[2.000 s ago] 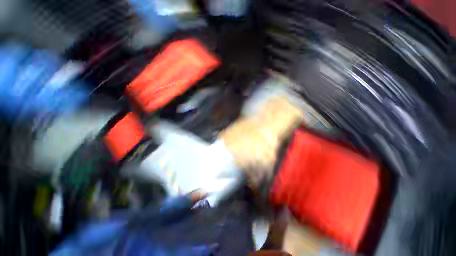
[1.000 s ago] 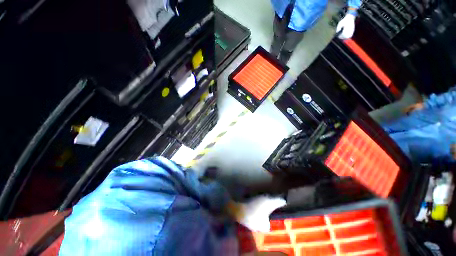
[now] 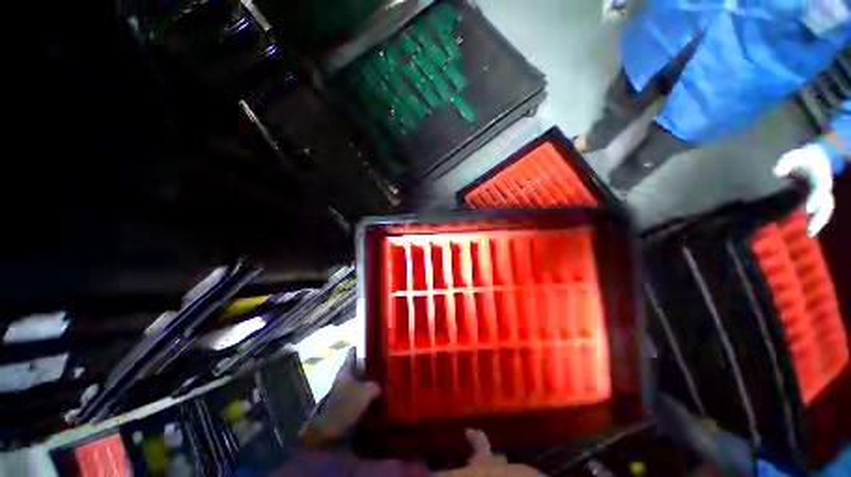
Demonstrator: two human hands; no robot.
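Note:
A black tote [image 3: 624, 307] with a red slotted tray [image 3: 495, 321] in it fills the middle of the view. Its pockets look empty, though the lower rows are dark and blurred. My left hand [image 3: 343, 408] is at the tote's lower left side, with its fingers against the wall. My right hand [image 3: 487, 456] is at the near side, cut off by the bottom edge, with one finger up against the tote. Both hands are blurred, and their undersides are hidden.
Green circuit boards [image 3: 411, 79] lie on a black surface [image 3: 499, 70] at the top. Another red tray [image 3: 537, 179] is behind the tote. A person in a blue smock [image 3: 718, 65] stands upper right. A white-gloved hand [image 3: 810, 177] is near a red tray [image 3: 802, 298]. Black boxes are lower left.
The view has turned. The tote with the red tray now shows whole in the middle, instead of cut off at the bottom. The surface with green boards has come nearer.

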